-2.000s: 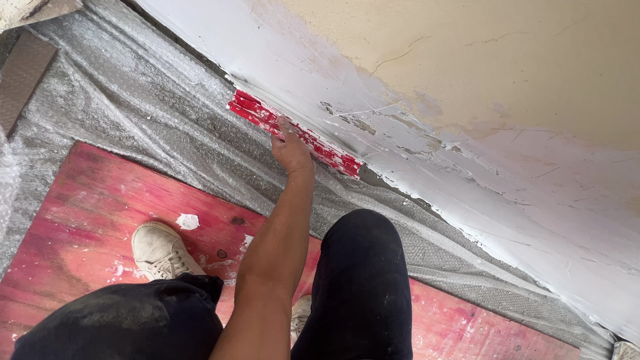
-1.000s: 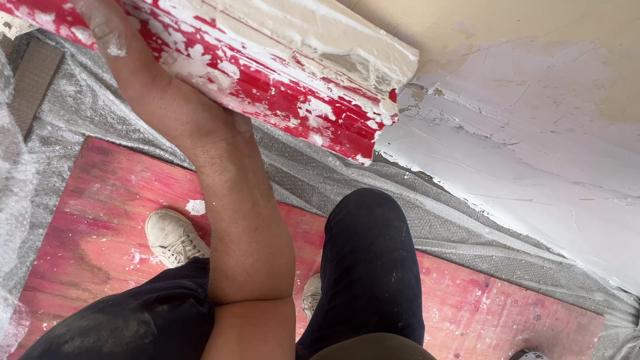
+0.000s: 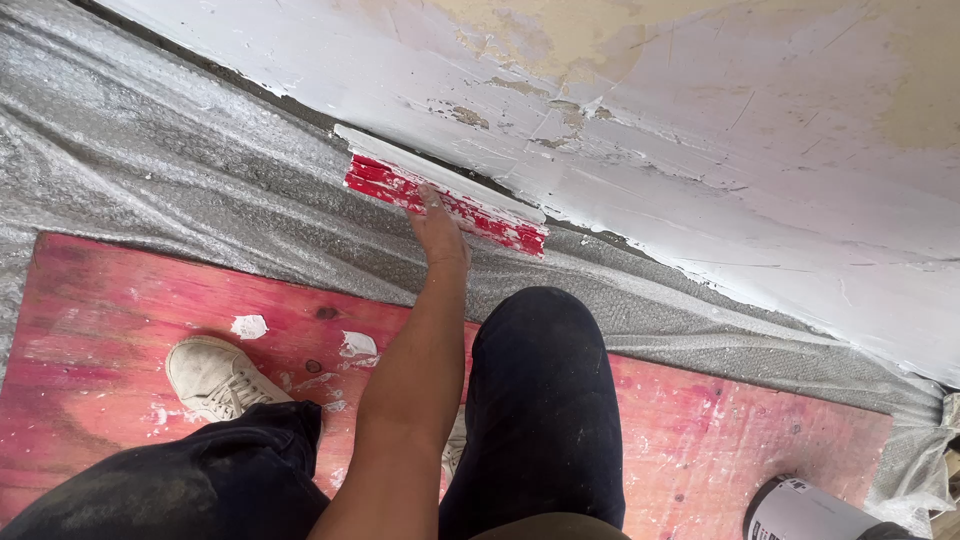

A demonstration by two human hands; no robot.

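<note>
My left hand (image 3: 440, 229) holds a wide red plastering blade (image 3: 487, 217), its thumb on the upper face and its fingers largely hidden beneath. White filler streaks the red body, and a white strip runs along the side facing the wall. The blade lies roughly parallel to the foot of the wall, above the plastic sheeting; whether it touches the wall I cannot tell. White filler covers the lower wall (image 3: 720, 195), with rough, bare patches (image 3: 469, 116) higher up. My right hand is out of view.
Bubble-wrap sheeting (image 3: 225, 180) runs along the wall base. My shoe (image 3: 217, 375) is on a red-stained plywood board (image 3: 112, 337) spotted with white lumps (image 3: 250, 326). A white container with a dark end (image 3: 802, 510) lies or leans at lower right. My knee (image 3: 544, 360) is beside the arm.
A second ago the blade was raised close to the camera at upper left. My left hand has moved it back down by the foot of the wall. The container now shows more fully.
</note>
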